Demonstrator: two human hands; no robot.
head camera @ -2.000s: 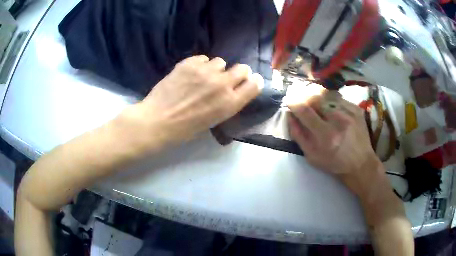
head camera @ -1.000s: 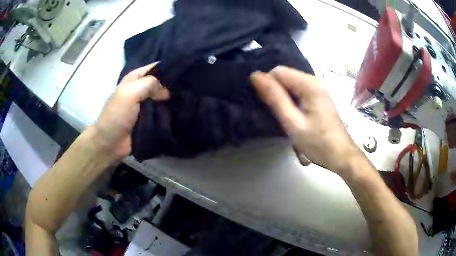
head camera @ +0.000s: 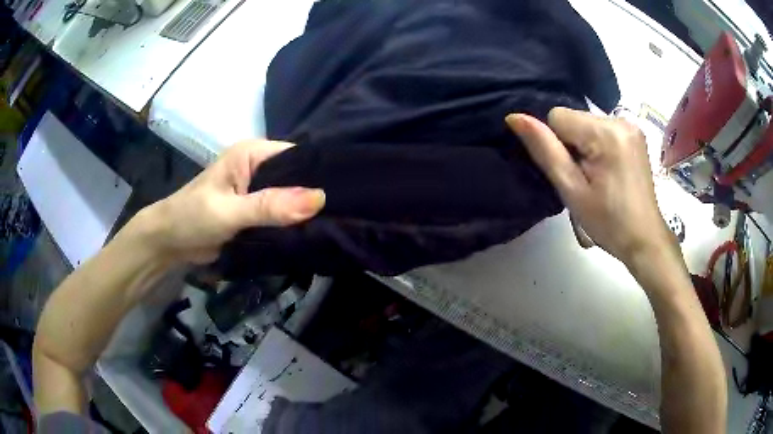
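The dark garment [head camera: 441,76] lies over the white table and hangs over its front edge. A flat dark band [head camera: 424,182] along its near edge is stretched between my hands. My left hand [head camera: 229,199] grips the band's left end, thumb on top. My right hand [head camera: 593,169] grips the right end, with the thumb on top and some fingers hidden. The needle side of the sewing machine [head camera: 716,119] is off to the right, away from the cloth.
Scissors [head camera: 733,284] with red and orange-brown handles lie right of my right forearm. The white table's ruler edge [head camera: 525,347] runs below the cloth. A pale bin [head camera: 127,394] with dark items is below left. Another machine table [head camera: 127,55] stands upper left.
The garment has left the needle area and been turned. In the last second the band has been pulled flat and straight, and both hands now appear further right against the table.
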